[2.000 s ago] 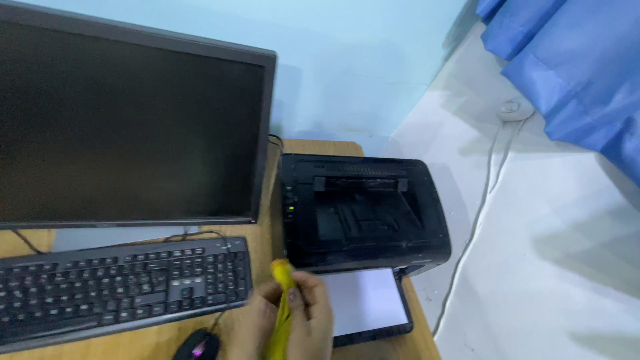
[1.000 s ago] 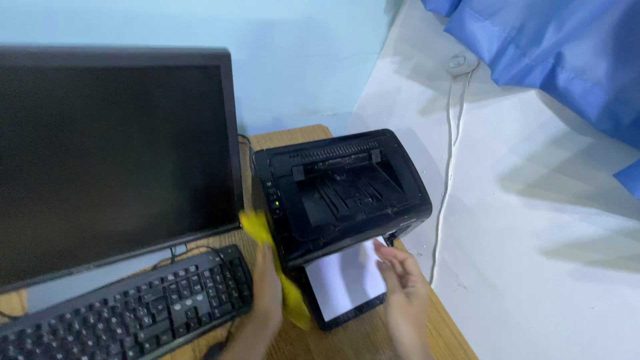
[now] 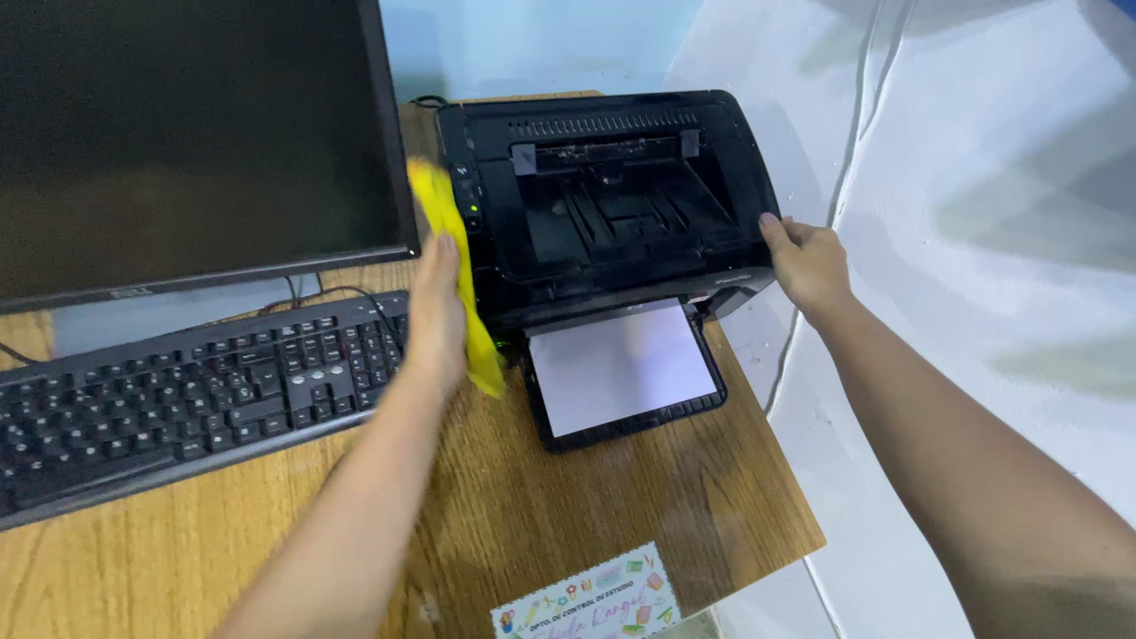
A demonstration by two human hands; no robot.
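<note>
A black printer (image 3: pixel 621 204) stands on the wooden desk, with white paper (image 3: pixel 626 368) lying in its front tray (image 3: pixel 639 429). My left hand (image 3: pixel 437 311) holds a yellow cloth (image 3: pixel 457 275) flat against the printer's left side, with the palm facing the machine. On the opposite side, my right hand (image 3: pixel 808 262) rests against the printer's right front edge, thumb on top and no cloth in it. A small green light glows on the printer's left control panel. The palm and some fingers of each hand are partly hidden.
A black monitor (image 3: pixel 195 142) stands close on the left, with a black keyboard (image 3: pixel 213 390) below it. A decorated card (image 3: pixel 590 599) bearing writing lies at the desk's front edge. The wooden desk (image 3: pixel 568 506) ends at the right, beside a white wall (image 3: pixel 985 231) with cables.
My hands, together on the yellow cloth two seconds ago, are apart. My right hand has moved from near the paper tray to the printer's right side. The view has shifted closer.
</note>
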